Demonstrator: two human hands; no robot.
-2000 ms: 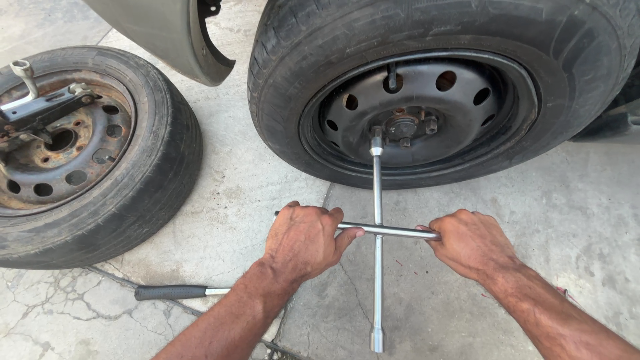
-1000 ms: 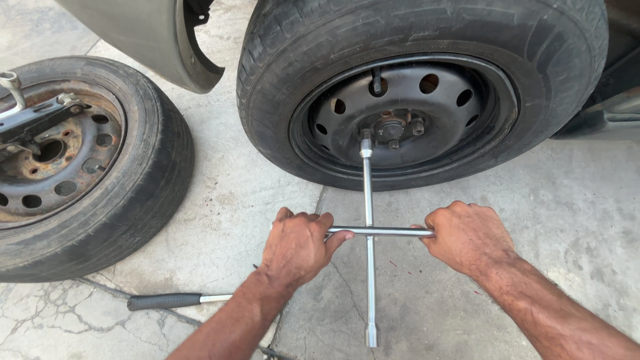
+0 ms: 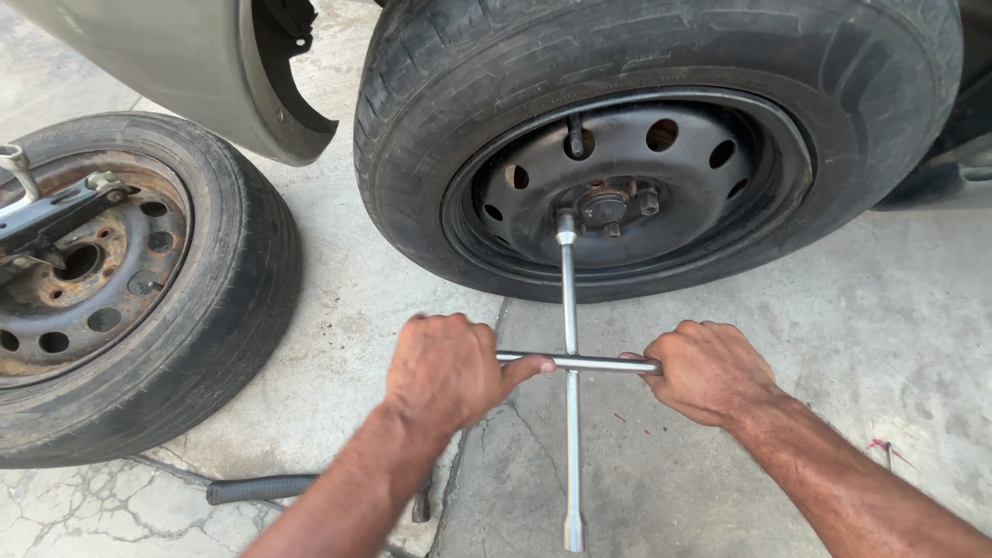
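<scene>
A chrome four-way lug wrench (image 3: 572,434) has its far socket on a lug position left of the hub (image 3: 603,208) of a black steel wheel (image 3: 535,147). My left hand (image 3: 446,372) is closed around the left end of the crossbar, its thumb lying along the bar. The right end of the same bar is in the grip of my right hand (image 3: 709,372). Lug nuts (image 3: 649,202) show at the right of the hub and below it. The wheel carries a black tire (image 3: 418,139); the seat of the wrench socket is partly hidden.
At the left a second tire (image 3: 256,287) with a rusty steel wheel lies on the concrete, a scissor jack (image 3: 54,213) on it. A car body panel (image 3: 194,70) hangs at upper left. A black-handled tool (image 3: 260,488) lies under my left forearm, a thin metal piece (image 3: 889,457) at right.
Both hands stay on the crossbar, and the wrench socket remains left of the hub. The view has shifted slightly; no other plain change.
</scene>
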